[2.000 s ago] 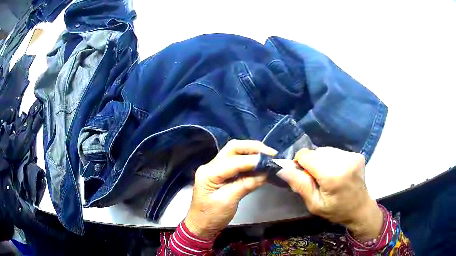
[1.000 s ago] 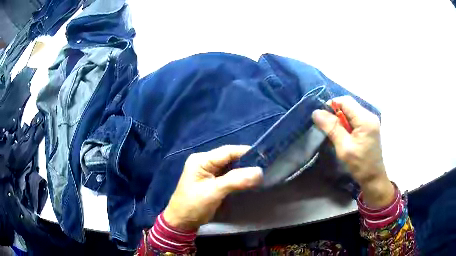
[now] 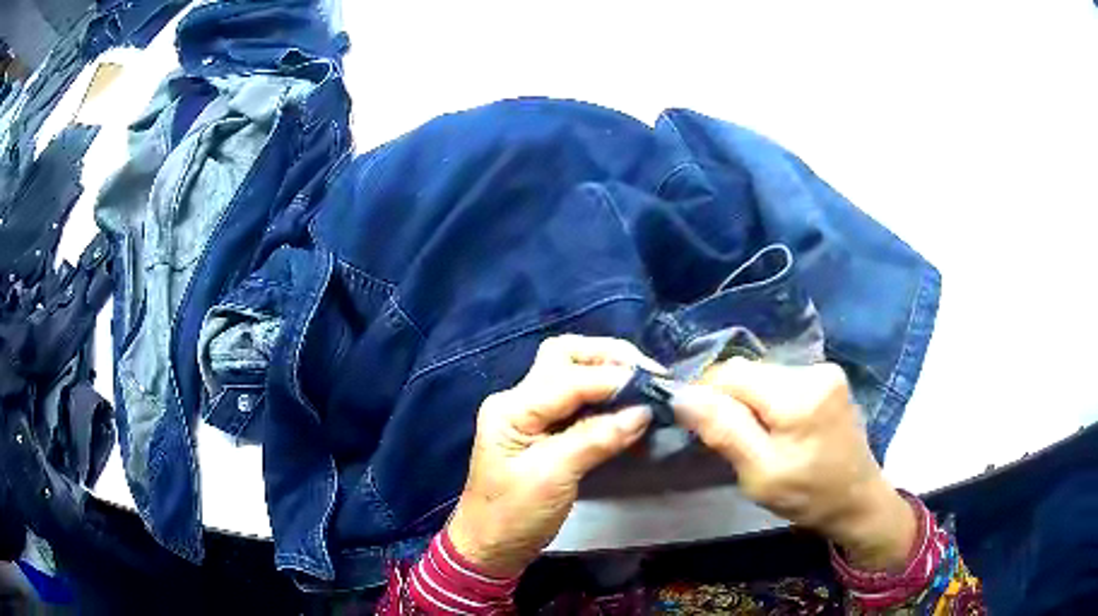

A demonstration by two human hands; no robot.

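Observation:
A dark blue denim jacket (image 3: 506, 241) lies bunched on the white table, with its pale grey inside showing near the hands. My left hand (image 3: 548, 451) pinches a small folded dark end of the jacket's band between thumb and fingers. My right hand (image 3: 789, 451) is closed close beside it, fingertips at the same fold. A little orange shows at the top of my right hand, but the thread snips are otherwise hidden by the fingers. A sleeve (image 3: 843, 265) spreads to the right.
Another denim jacket (image 3: 169, 241), blue and grey, lies at the left, beside the worked jacket. Black garments with metal dots (image 3: 48, 349) heap at the far left. The white table's (image 3: 987, 217) curved edge runs along the front.
The stretched band has been lowered and now bunches between the hands. Both hands have come together, the right moving down and left. The orange snips, plain a second ago, are now mostly hidden.

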